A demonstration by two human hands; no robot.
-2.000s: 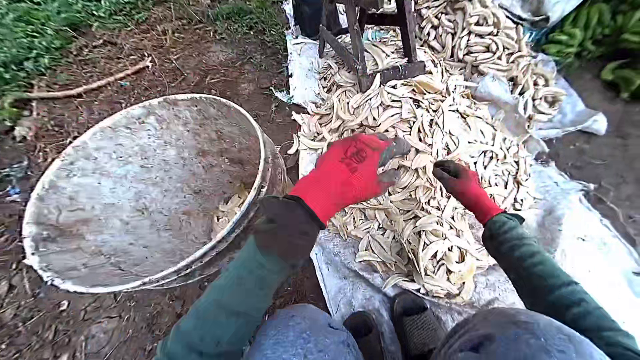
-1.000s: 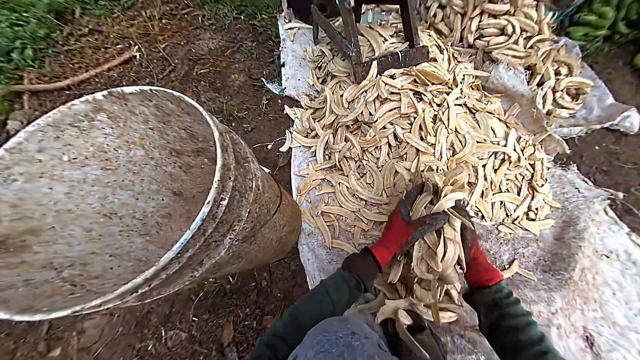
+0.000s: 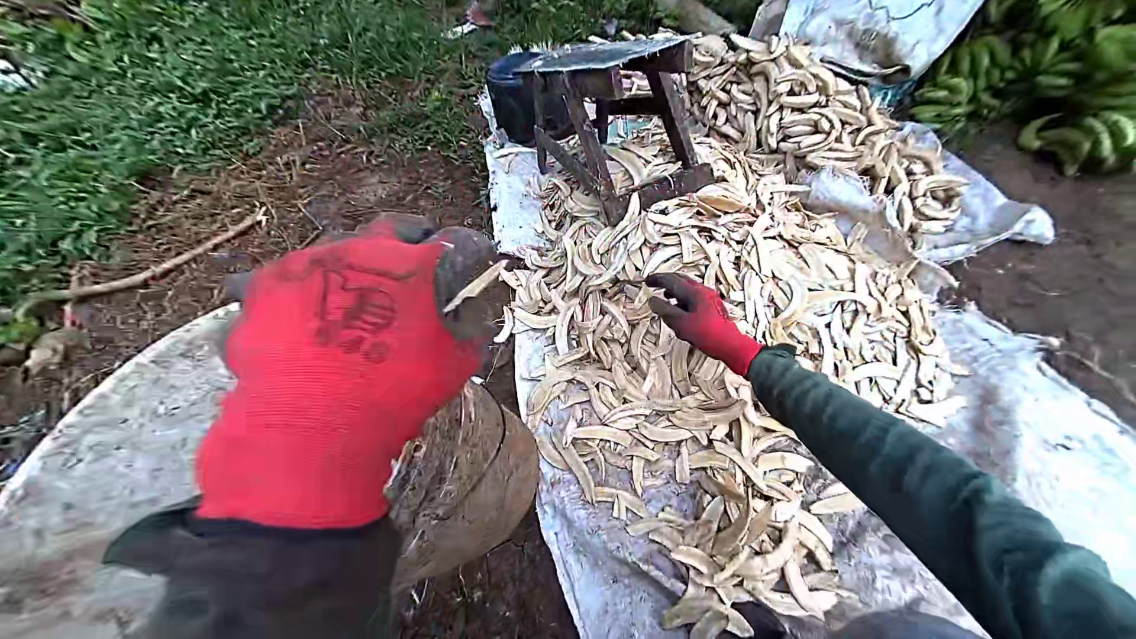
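My left hand (image 3: 346, 364), in a red glove with dark fingers, is large and blurred over the rim of a dirty white plastic bucket (image 3: 151, 399). A pale dried slice sticks out beside its fingers; whether they grip it I cannot tell. My right hand (image 3: 701, 319), gloved in the same way, rests on the heap of pale, curved dried slices (image 3: 781, 284), its fingertips down at the slices. These look like banana or plantain and lie on a white woven sheet (image 3: 1021, 417).
A dark wooden stool (image 3: 612, 115) stands on the heap's far side, beside a dark blue container (image 3: 524, 98). Pale unsliced-looking pieces (image 3: 799, 106) are piled behind. Green bananas (image 3: 1047, 80) lie at the back right. A stick (image 3: 151, 271) lies on the soil at left.
My left hand has moved from the slices by my feet to over the bucket at left. My right hand has moved forward onto the heap. The view has tilted up.
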